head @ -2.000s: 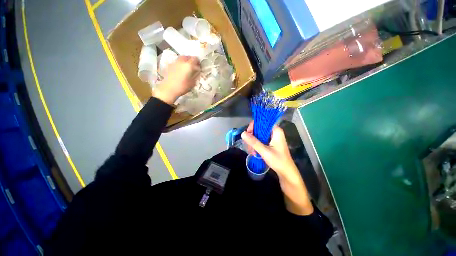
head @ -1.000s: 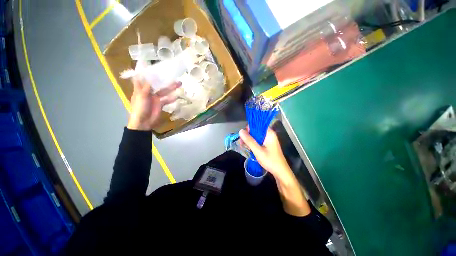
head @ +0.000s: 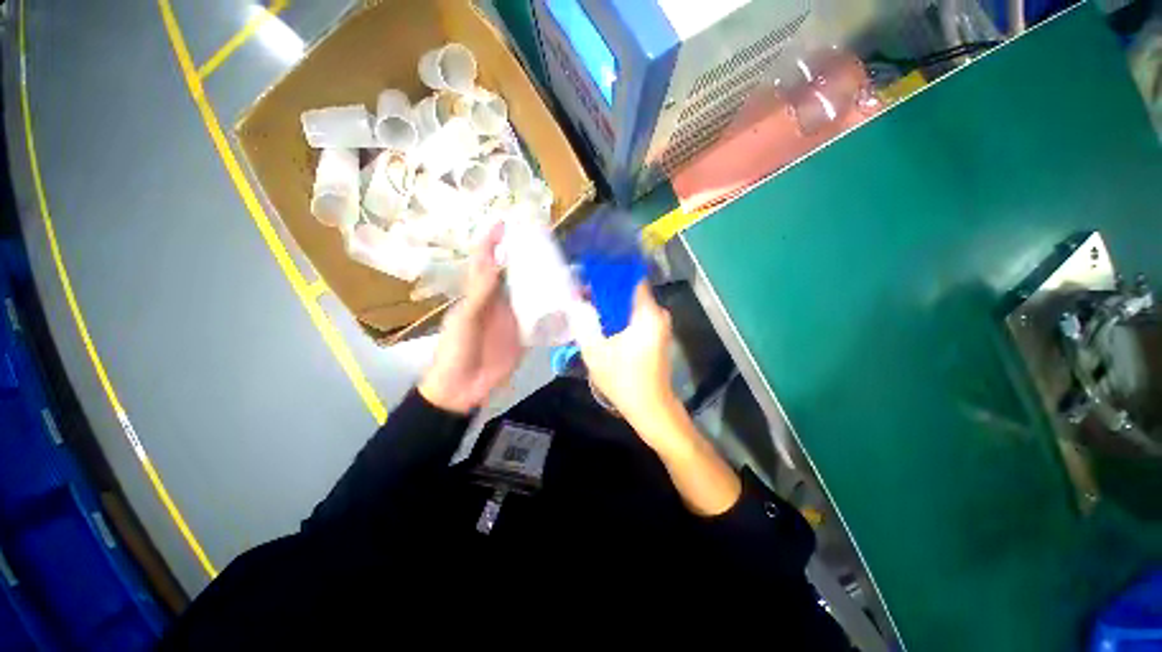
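My right hand (head: 633, 363) is closed around a bundle of blue wires (head: 614, 283), whose upper ends are blurred. My left hand (head: 474, 341) holds a frosted white plastic cup (head: 538, 283) just left of the bundle, near my right fingers. The cup is tilted and partly blurred. The cup at the lower end of the bundle is mostly hidden by my right hand. An open cardboard box (head: 291, 238) with several loose white cups (head: 396, 120) stands on the floor beyond my hands.
A green bench (head: 879, 306) is on the right, with a metal mechanism (head: 1083, 363) on it. A grey-white cabinet with a blue edge (head: 644, 96) stands behind. A pink item (head: 765, 138) lies under clear plastic. Blue bins (head: 51, 471) line the far left. An ID badge (head: 516, 455) hangs on my clothing.
My left hand has moved from the box to the right with a white cup, now beside the blue bundle. My right hand and the bundle have moved slightly left and up in view.
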